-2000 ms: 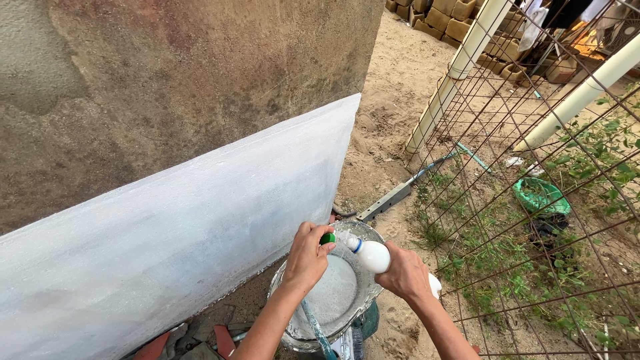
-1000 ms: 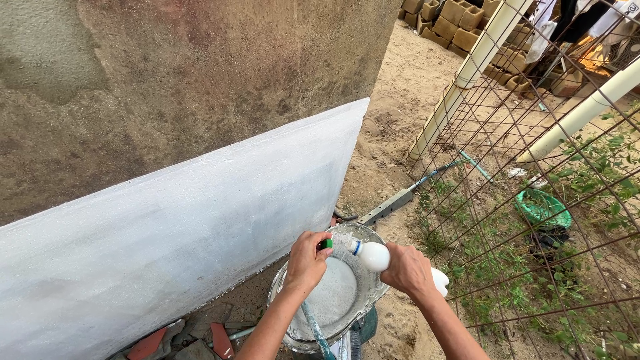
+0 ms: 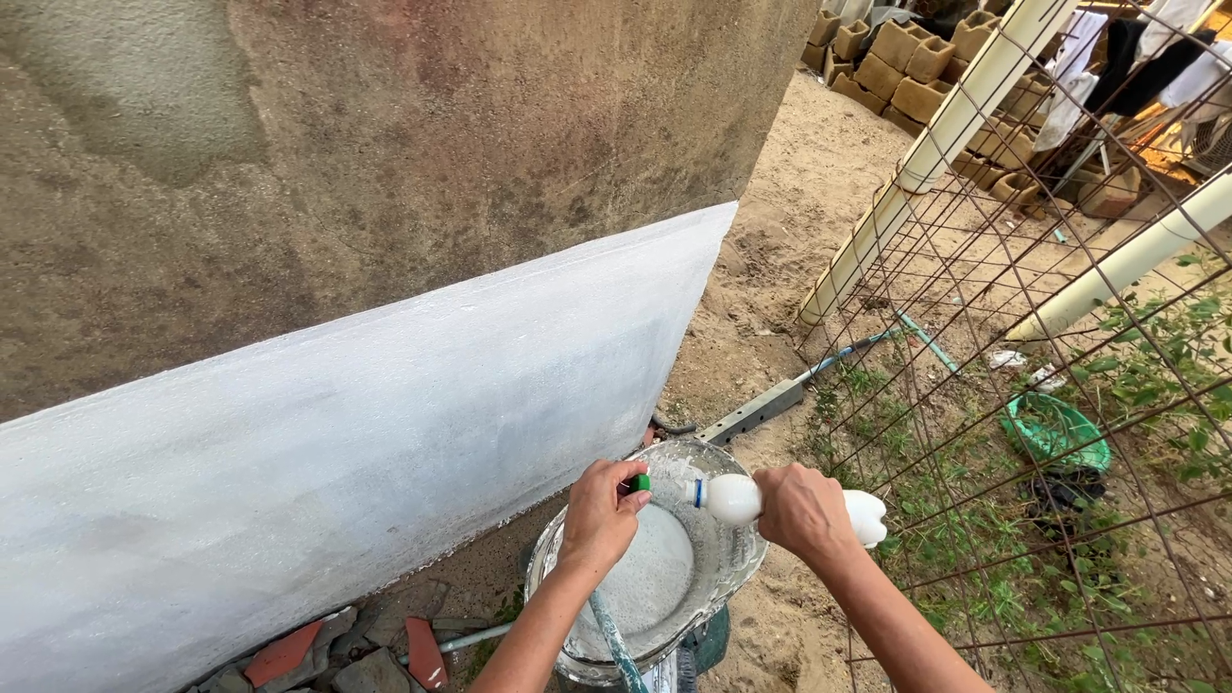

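My right hand [image 3: 804, 510] grips a plastic bottle of white liquid [image 3: 733, 499], held on its side with its mouth toward the left, above a bucket [image 3: 736, 553]. A blue ring circles the bottle's neck. Between the fingertips of my left hand [image 3: 604, 510] is a green bottle cap [image 3: 639, 482], apart from the bottle's mouth. Whitish liquid [image 3: 654, 568] lies inside the bucket, whose walls are smeared with white. A paint-stained stick or handle [image 3: 616, 640] leans over the bucket's near rim. Whether liquid is flowing from the bottle I cannot tell.
At left stands a wall with a white-painted lower band [image 3: 385, 414]. Broken tiles [image 3: 282, 654] lie at its foot. A wire mesh fence with pale posts [image 3: 905, 183] runs along the right, near a green basket [image 3: 1056, 430]. A grey perforated bar [image 3: 756, 412] lies beyond the bucket.
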